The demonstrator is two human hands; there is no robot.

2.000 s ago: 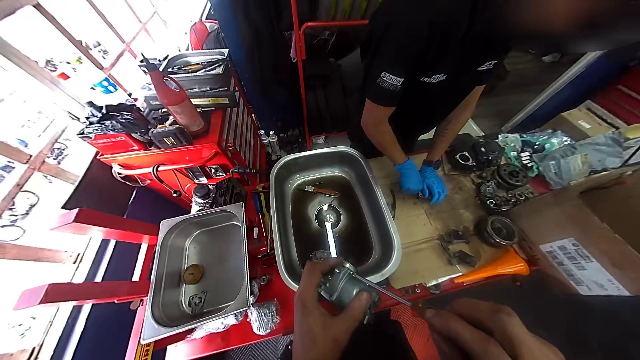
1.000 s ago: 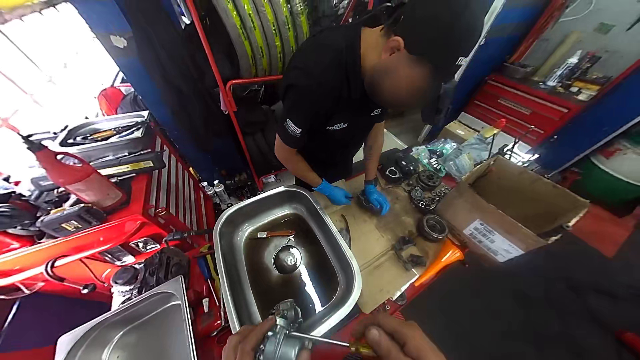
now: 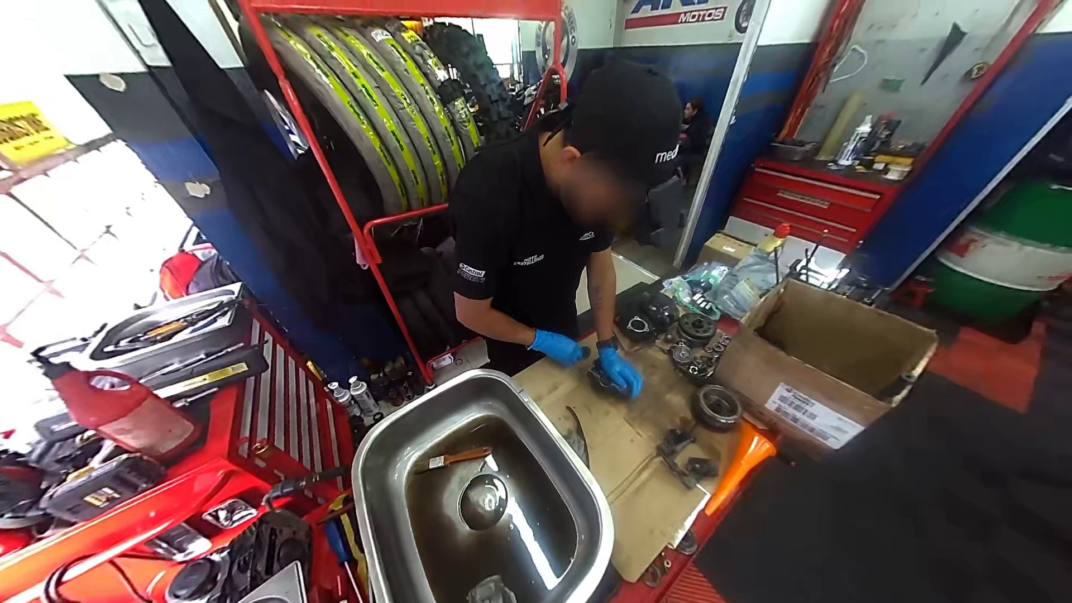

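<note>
Neither of my hands shows in the head view. At the bottom edge, over the near end of a steel basin [image 3: 368, 469], the top of a grey metal part [image 3: 492, 590] is visible; whatever holds it is out of frame. The basin contains dark liquid, a paintbrush with a wooden handle [image 3: 459, 457] and a round domed piece [image 3: 483, 502]. Across the bench a co-worker in blue gloves [image 3: 620, 373] handles a dark part on a cardboard sheet [image 3: 632, 444].
Right of the sheet lie an orange funnel [image 3: 745, 465], a metal ring part [image 3: 718, 406], engine parts [image 3: 695, 352] and an open cardboard box [image 3: 779, 377]. A red tool cabinet [image 3: 293, 419] with a red jug [image 3: 126, 414] stands at left. Tires [image 3: 377, 109] hang behind.
My two hands, seen earlier with the grey metal part and a screwdriver-like tool, have left the frame. The view has swung up and right. The co-worker's gloved hands have moved apart since the oldest frame.
</note>
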